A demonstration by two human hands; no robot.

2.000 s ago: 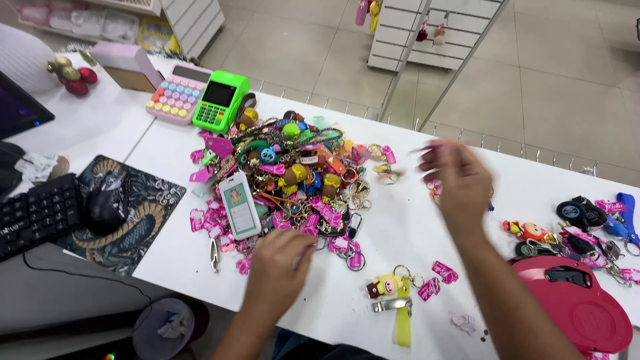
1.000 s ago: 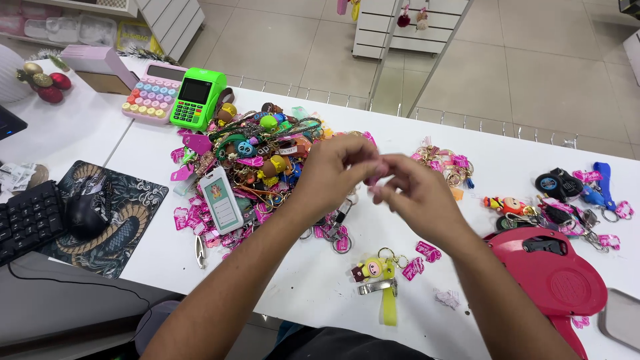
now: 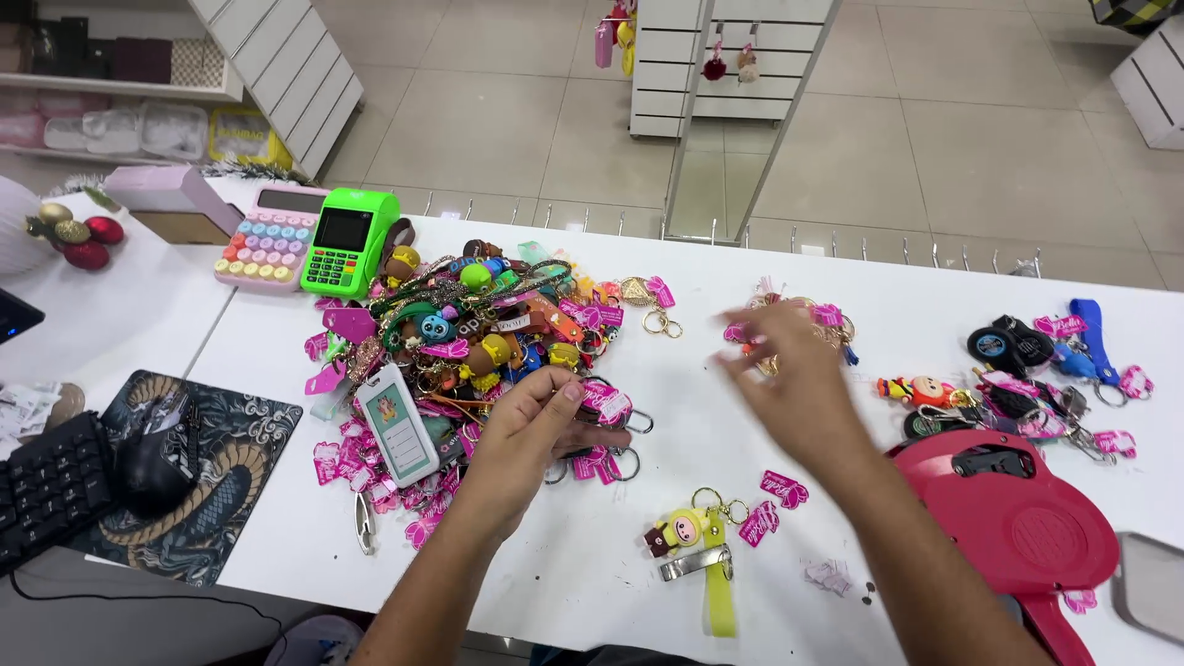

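Note:
A large heap of keychains (image 3: pixel 490 351) with pink tags covers the middle left of the white counter. At its right edge is my left hand (image 3: pixel 546 421), thumb and fingertips pinched together; whether something small is between them I cannot tell. My right hand (image 3: pixel 786 370), blurred, has its fingers spread over a small cluster of gold-ringed keychains (image 3: pixel 828 319) and appears to hold nothing. A gold keychain (image 3: pixel 638 291) lies between the hands, farther back. Nearer me rests a yellow figure keychain (image 3: pixel 686 527) with a strap, a metal clipper (image 3: pixel 689 562) and pink tags (image 3: pixel 760 524).
A green card terminal (image 3: pixel 350 242) and a calculator (image 3: pixel 270 239) stand behind the heap. A mouse (image 3: pixel 155 467) and keyboard (image 3: pixel 46 490) are at left. On the right lie more keychains (image 3: pixel 1017 398), a red plastic tag gun or dispenser (image 3: pixel 1017 518) and a grey-backed phone (image 3: pixel 1152 583). Metal hooks line the far edge.
My hands were together a second ago; now they are apart, the left by the heap and the right over the small cluster. A gold keychain shows between them.

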